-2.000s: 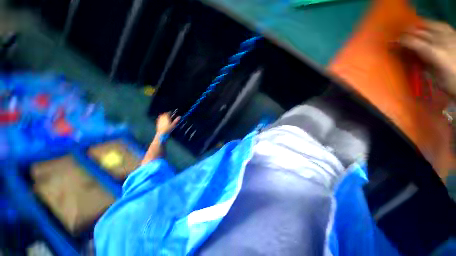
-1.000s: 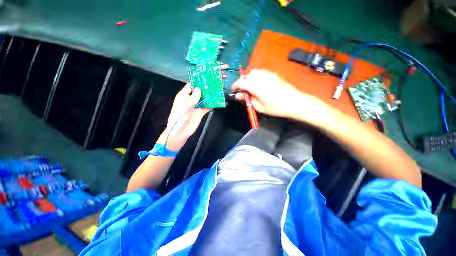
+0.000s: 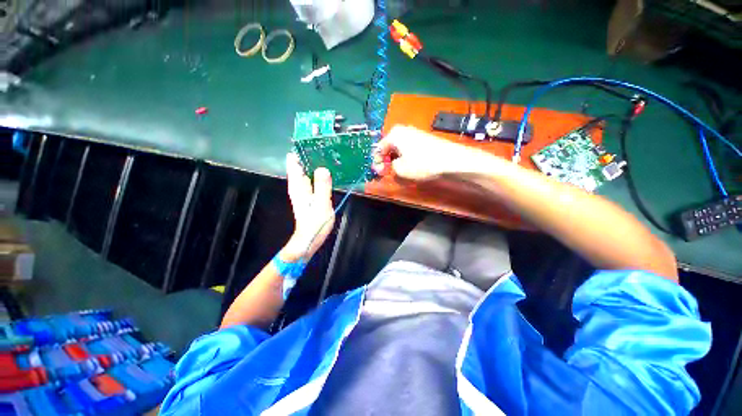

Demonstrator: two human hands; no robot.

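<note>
My left hand (image 3: 311,199), with a blue band (image 3: 289,266) on the wrist, holds a green circuit board (image 3: 333,160) by its near edge at the bench front. Another green board (image 3: 313,123) lies just behind it. My right hand (image 3: 407,154) is at the held board's right edge, fingers curled; what is between them is hidden. The orange board (image 3: 456,195) lies under my right hand and forearm, with a black connector block (image 3: 521,130) at its back. A third circuit board (image 3: 573,158), component side up, lies on its right part.
Two tape rings (image 3: 278,46) and a white wrapped item (image 3: 342,20) lie at the back. A coiled blue cord (image 3: 380,65) hangs over the bench. AV plugs (image 3: 406,39), a looping blue cable (image 3: 618,80) and a remote control (image 3: 713,218) are further right.
The view has swung from the left floor onto the bench. Since one second ago the held board is tilted and looks darker, and the red pen-like tool no longer shows below my right hand.
</note>
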